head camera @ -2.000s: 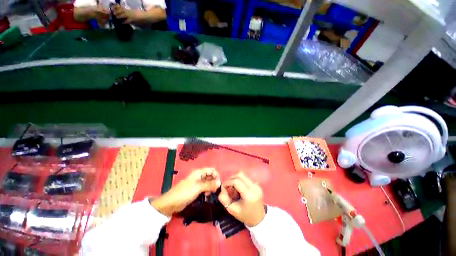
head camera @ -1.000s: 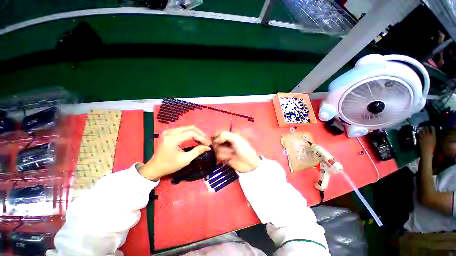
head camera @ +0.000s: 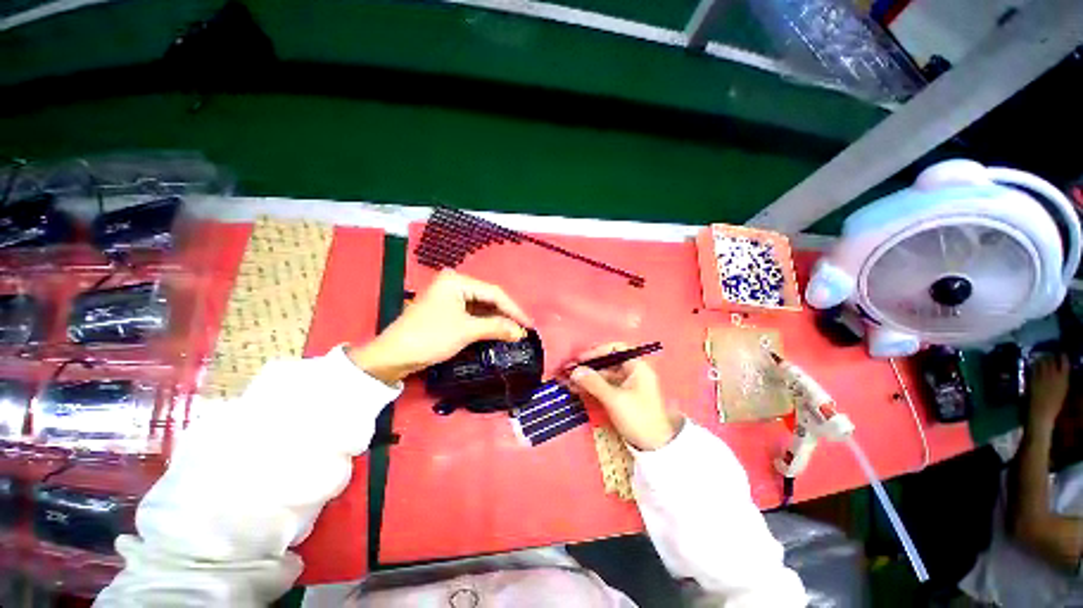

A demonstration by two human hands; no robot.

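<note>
The black device housing (head camera: 473, 382) lies on the red mat in front of me. My left hand (head camera: 457, 318) rests on its upper edge with thumb and fingertips close together; I cannot tell if they pinch a small part. My right hand (head camera: 620, 386) holds dark tweezers (head camera: 627, 355), their rear end pointing right and their tip toward the black strips. The black strips (head camera: 556, 413) lie on a white backing sheet right of the housing. A small tan sticker piece (head camera: 614, 461) lies below my right hand.
Small black parts in a triangular grid (head camera: 457, 238) lie behind. An orange parts box (head camera: 751, 268), a glue gun (head camera: 812, 416) on a tan pad (head camera: 746, 378) and a fan (head camera: 950, 267) are at right. A tan sticker sheet (head camera: 271, 303) and blister tray (head camera: 89, 404) are at left. A person's arm (head camera: 1045, 439) shows far right.
My hands have moved apart. My right hand has moved right and down and now visibly holds the tweezers. The housing and the small tan sticker piece are less covered.
</note>
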